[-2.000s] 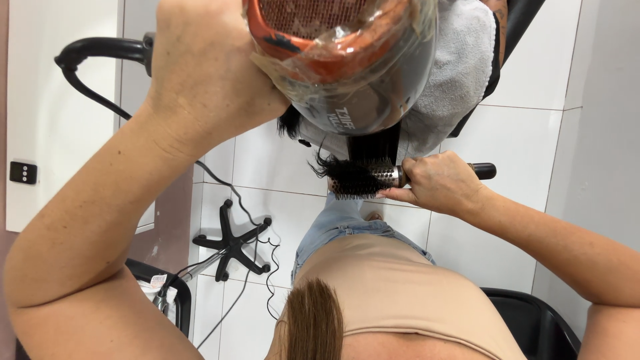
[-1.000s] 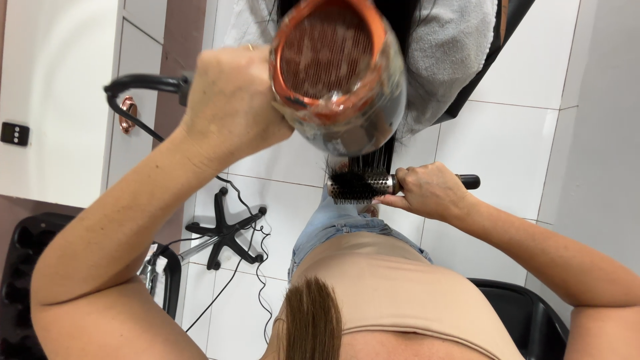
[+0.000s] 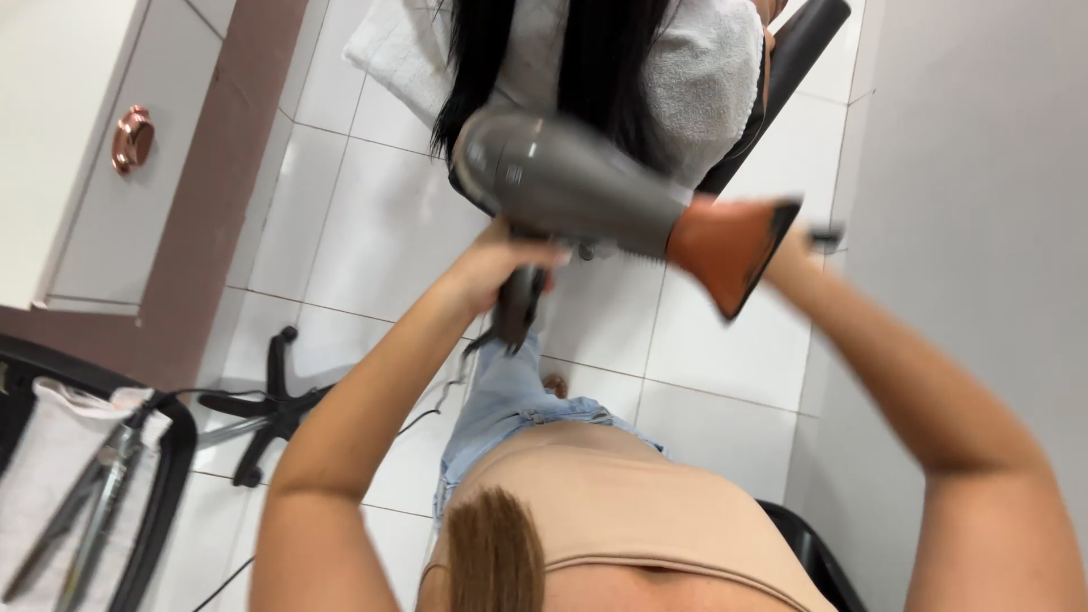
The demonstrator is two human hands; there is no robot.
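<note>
My left hand (image 3: 510,263) grips the handle of a grey hair dryer (image 3: 578,183), whose orange nozzle (image 3: 731,246) points right. My right hand (image 3: 786,246) is partly hidden behind the nozzle; a dark handle end (image 3: 826,236) sticks out to its right, and blurred bristles of the round hairbrush (image 3: 642,255) show under the dryer. Long black hair (image 3: 595,68) of a seated person hangs down at the top, in separate sections, over a pale towel (image 3: 705,76) on the shoulders. The dryer's body lies across the front of the hair's lower part.
A black tray (image 3: 174,476) at lower left holds a hair straightener (image 3: 98,510) on a white cloth. Beside it stands a black star-shaped wheeled base (image 3: 276,408) with cables near it. A white cabinet (image 3: 136,187) with a copper-coloured handle is at upper left; a grey wall (image 3: 977,170) is on the right.
The dryer has turned from its grille end facing me to lying sideways, nozzle to the right. The black hair that was at the brush now hangs apart from it. The view has shifted.
</note>
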